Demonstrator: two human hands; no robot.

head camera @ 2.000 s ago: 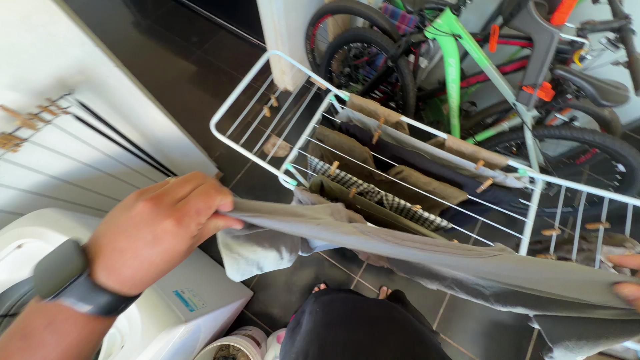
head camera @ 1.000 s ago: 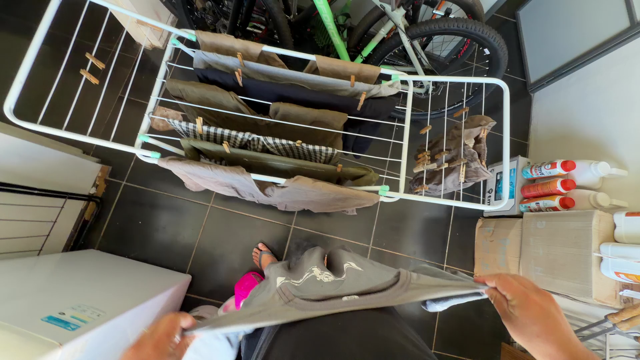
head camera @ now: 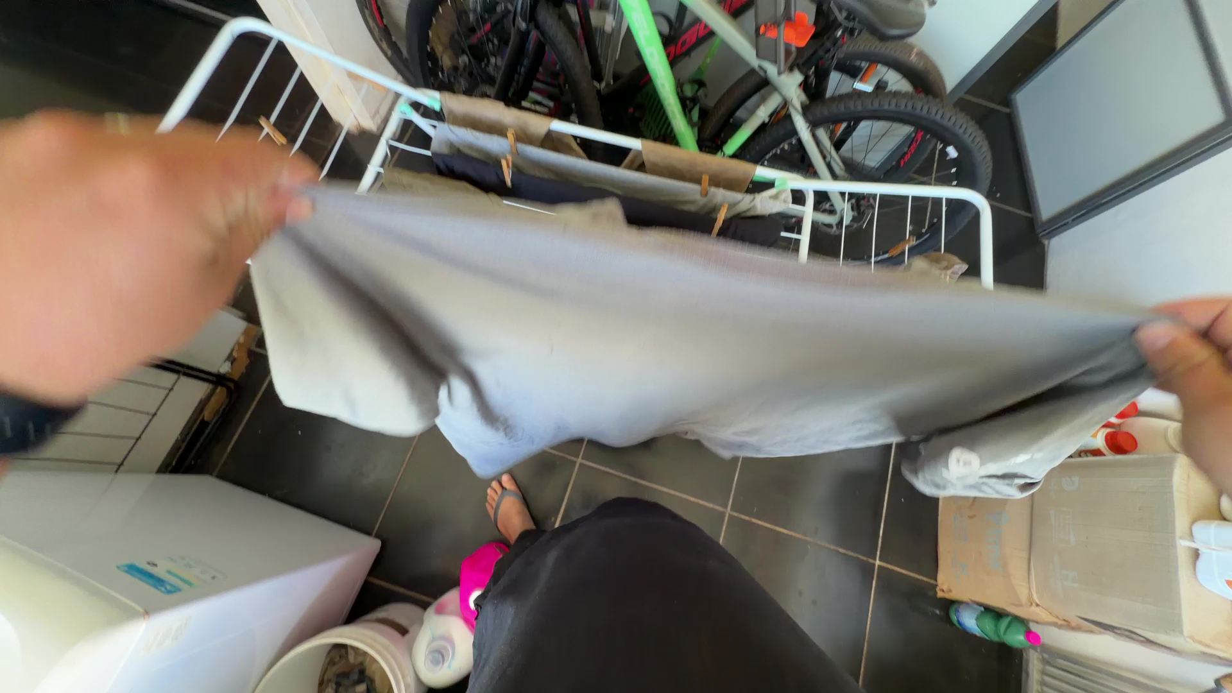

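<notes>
A light grey garment (head camera: 654, 327), probably a shirt, is stretched wide in the air between my two hands. My left hand (head camera: 135, 250), blurred and large at the left edge, pinches one upper corner. At the right edge my right hand (head camera: 1193, 361), partly cut off, grips the other corner. Behind the garment stands a white metal drying rack (head camera: 895, 190), partly hidden by it. Several cloths hang there, among them a grey one (head camera: 597, 166) and a dark one (head camera: 635, 204), with wooden clothespins (head camera: 719, 219) on the rack.
Bicycles (head camera: 866, 125) stand behind the rack. A white appliance (head camera: 241, 539) is at lower left, beside a white bucket (head camera: 385, 645) and a plastic bottle (head camera: 445, 650). Cardboard boxes (head camera: 1107, 539) and a green bottle (head camera: 996, 626) are at the right. My foot (head camera: 510, 505) rests on dark floor tiles.
The garment was held low near my body a second ago; now it is raised and spread in front of the rack, both hands still holding it. The view has shifted.
</notes>
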